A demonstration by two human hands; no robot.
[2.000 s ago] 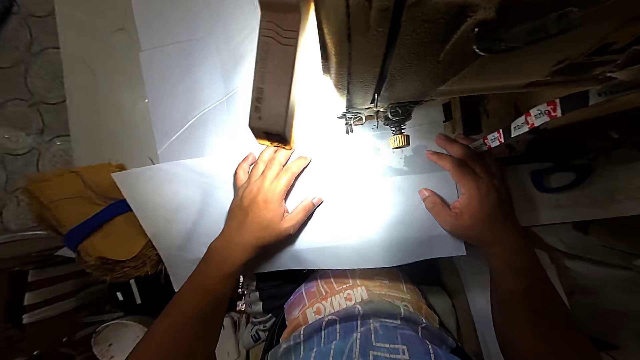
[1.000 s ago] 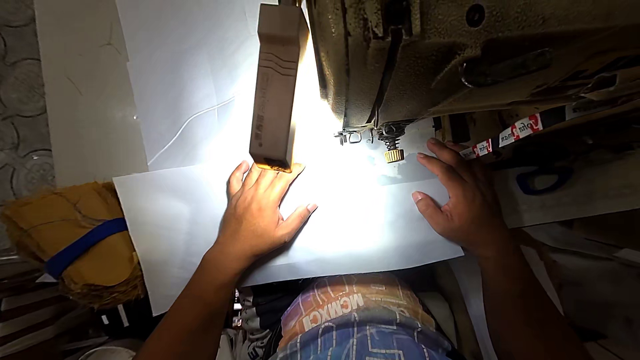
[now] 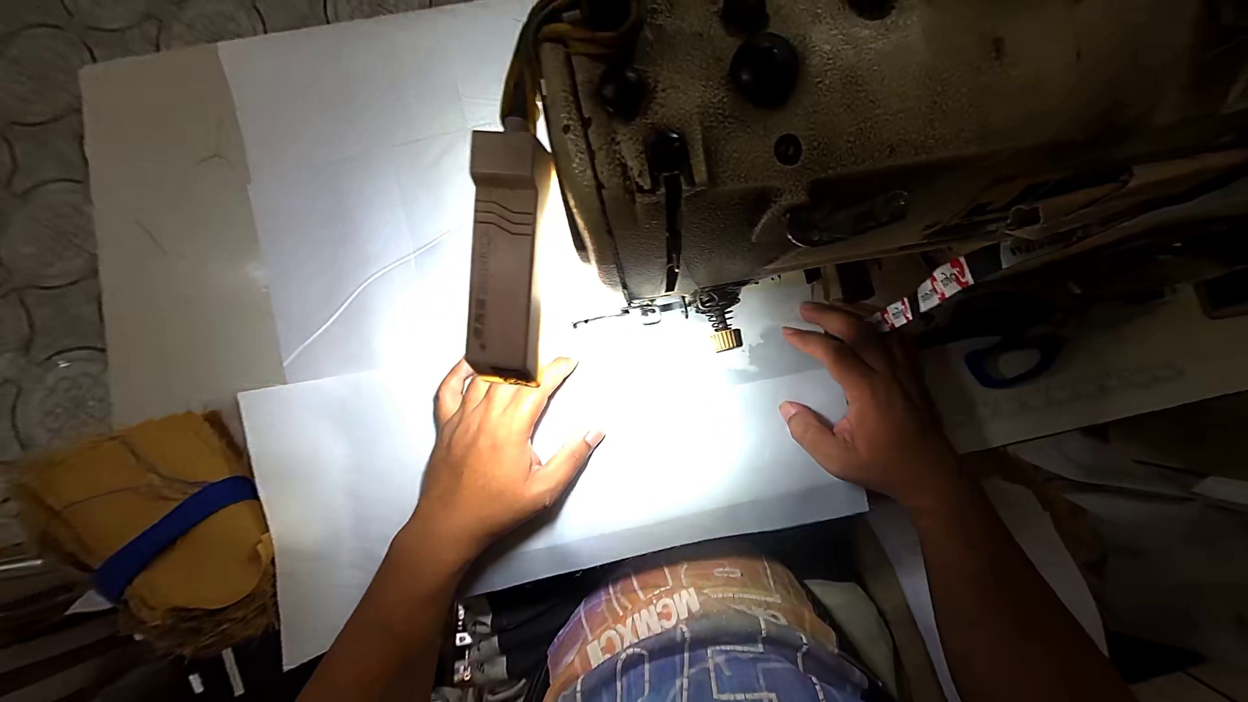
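A large white sheet (image 3: 624, 526) lies on the white work surface beneath a sewing machine (image 3: 877, 117). My left hand (image 3: 497, 453) rests flat on the sheet, fingers apart, its fingertips partly behind the lit lamp (image 3: 505, 258) fixed by the machine's head. My right hand (image 3: 873, 409) is at the sheet's right side, fingers spread and slightly bent, holding nothing. Between and beyond the hands are the metal foot parts (image 3: 648, 314) and a brass thumb nut with a spring (image 3: 726, 339). Glare washes out the sheet near them.
A bundle of mustard cloth pieces (image 3: 185, 556) with a blue band (image 3: 175, 536) sits at the left. Blue-handled scissors (image 3: 1014, 361) lie at the right, near a strip with red and white labels (image 3: 946, 281). A white thread (image 3: 366, 283) lies on the surface at the back left.
Both hands stay in nearly the same places on the sheet. The view has shifted, now showing more of the sewing machine's head.
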